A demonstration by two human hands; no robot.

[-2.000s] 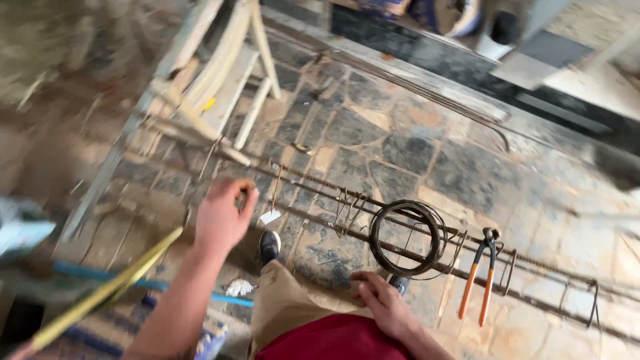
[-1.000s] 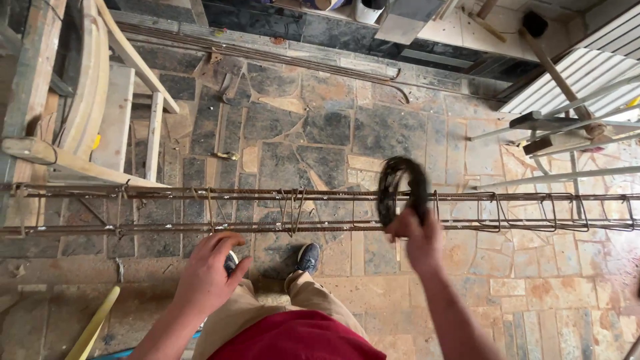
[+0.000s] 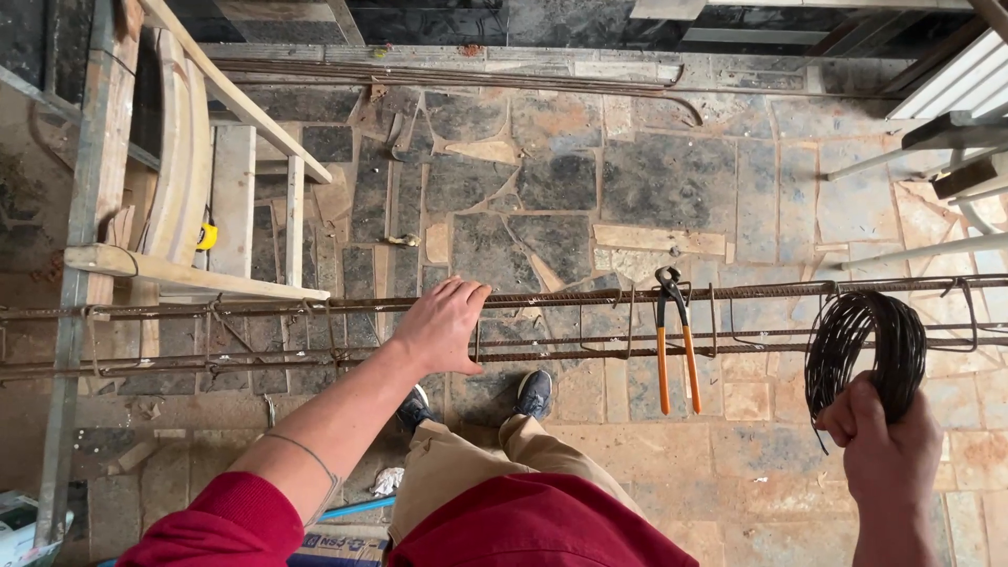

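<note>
A long rebar cage [image 3: 551, 354] of ribbed bars and wire-bent stirrups runs across the view. My left hand [image 3: 445, 327] lies over its upper bar and a stirrup, left of the middle, palm down; whether its fingers close around the steel is hidden. At the right, my right hand [image 3: 886, 425] grips a coil of dark tie wire [image 3: 866, 346] by its lower edge, in front of the cage. Between my hands, end-cutting nippers [image 3: 673, 339] with orange handles hang with their head at the upper bar and handles pointing down towards me.
A wooden frame [image 3: 228, 197] with a yellow tape measure [image 3: 206, 236] stands at the left beside a metal upright [image 3: 79, 236]. Loose rebars [image 3: 441, 76] lie along the far wall. Metal legs [image 3: 921, 252] reach in from the right. A blue rod [image 3: 358, 509] lies near my feet.
My left hand has come onto the cage, from in front of it. My right hand with the wire coil has moved right. The nippers are in sight again on the cage.
</note>
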